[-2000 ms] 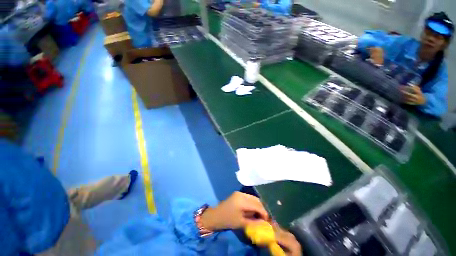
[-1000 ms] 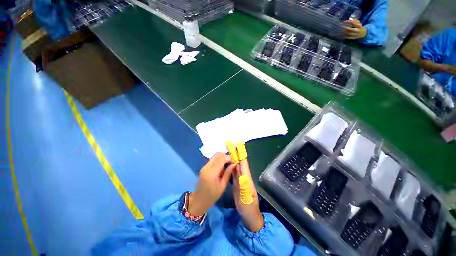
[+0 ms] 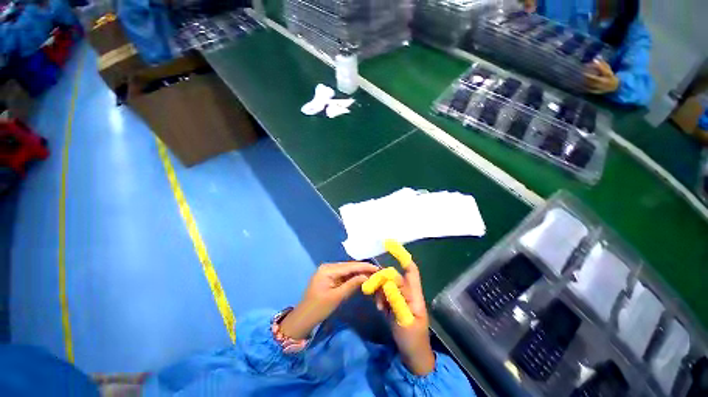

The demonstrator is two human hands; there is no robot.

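Note:
My left hand [image 3: 324, 296], bare with a reddish beaded bracelet, pinches at a yellow finger cot [image 3: 379, 280] on a finger of my right hand. My right hand [image 3: 410, 319] is raised with its fingers apart, holds nothing in its palm, and wears yellow cots on several fingers. White sleeves [image 3: 419, 220] lie fanned on the green bench just beyond the hands. A clear blister tray [image 3: 446, 304] at the right holds black keypad phones [image 3: 504, 287] in the near row and white-sleeved phones [image 3: 555, 240] in the far row.
A whitish bottle [image 3: 347, 73] and crumpled white pieces [image 3: 326, 101] stand farther up the bench. Beyond the belt edge lie another phone tray [image 3: 524, 116] and stacked trays [image 3: 349, 27]. A person in blue holds trays at upper right. Cartons [image 3: 194, 116] stand on the floor.
The view first swung right, then partly back left. My hands have come up from the lower edge, and my right hand's fingers are now more spread, the cots showing on separate fingers.

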